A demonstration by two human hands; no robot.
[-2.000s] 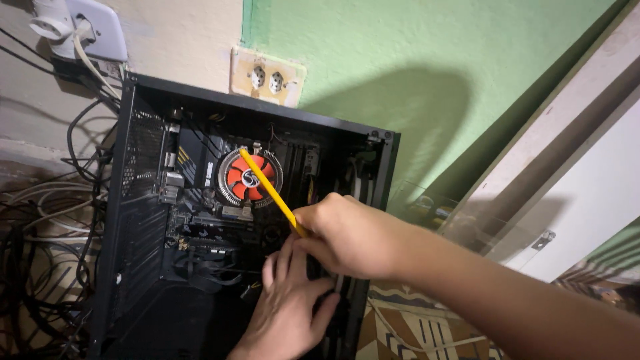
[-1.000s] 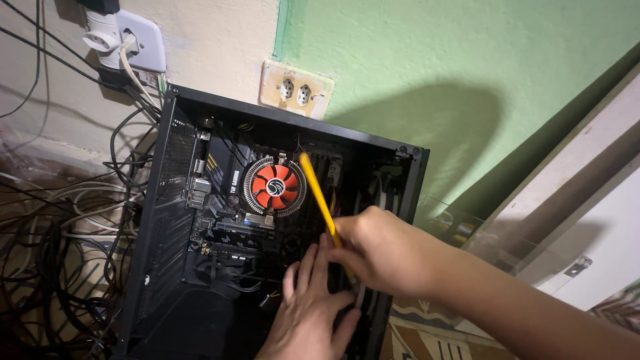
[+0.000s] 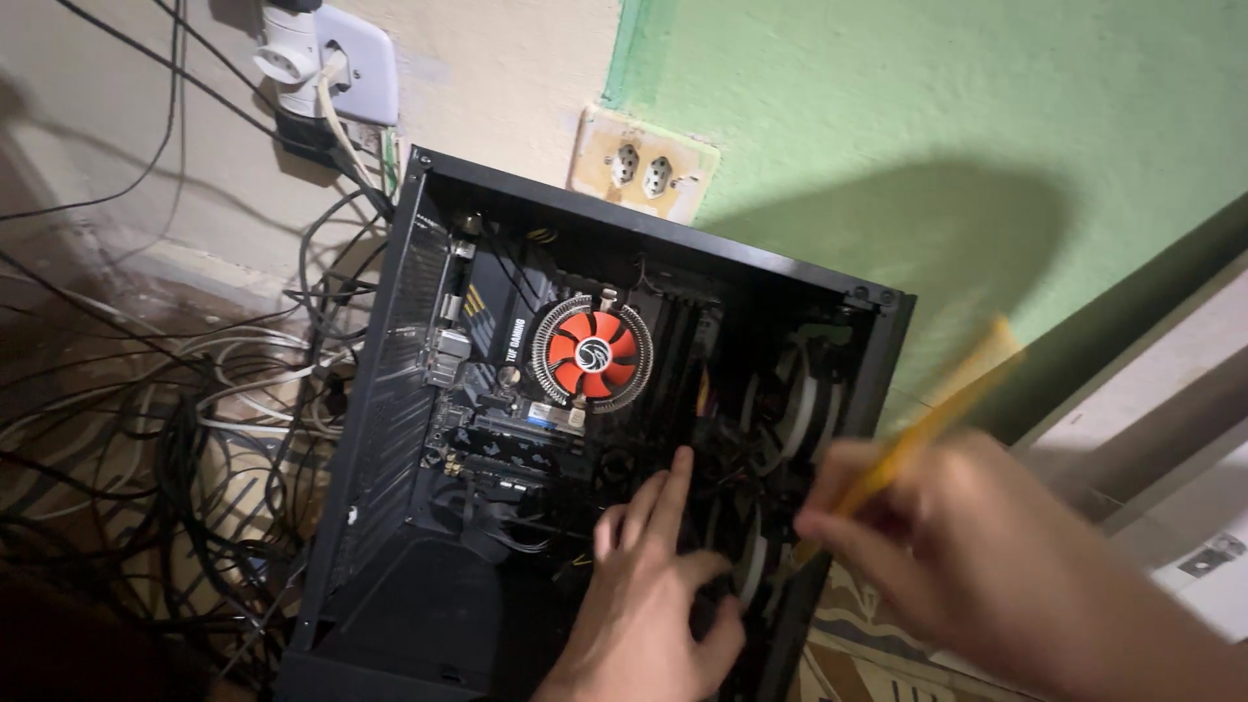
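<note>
An open black computer case [image 3: 663, 224] stands by the wall, with a motherboard [image 3: 492, 341] inside. A CPU cooler with a red fan [image 3: 593, 356] is mounted on the board. My left hand [image 3: 653, 585] reaches into the case below the cooler, fingers spread and holding nothing visible; what its fingertips touch is too dark to tell. At the case's right edge, my right hand [image 3: 907, 526] grips a thin yellow tool [image 3: 921, 429], possibly a brush. Motion blurs the tool, whose upper end points up and right. Case fans with pale rings [image 3: 801, 405] sit between the hands and the cooler's right side.
Tangled black and white cables [image 3: 185, 429] cover the floor left of the case. A wall outlet [image 3: 648, 166] is just behind the case, and a white power strip or outlet box [image 3: 366, 68] with plugs is at upper left. White furniture [image 3: 1160, 487] stands at right.
My right hand has moved right, away from the cooler, to the case's right edge, and the yellow tool now tilts up and right. My left hand stays inside the case. The view has shifted.
</note>
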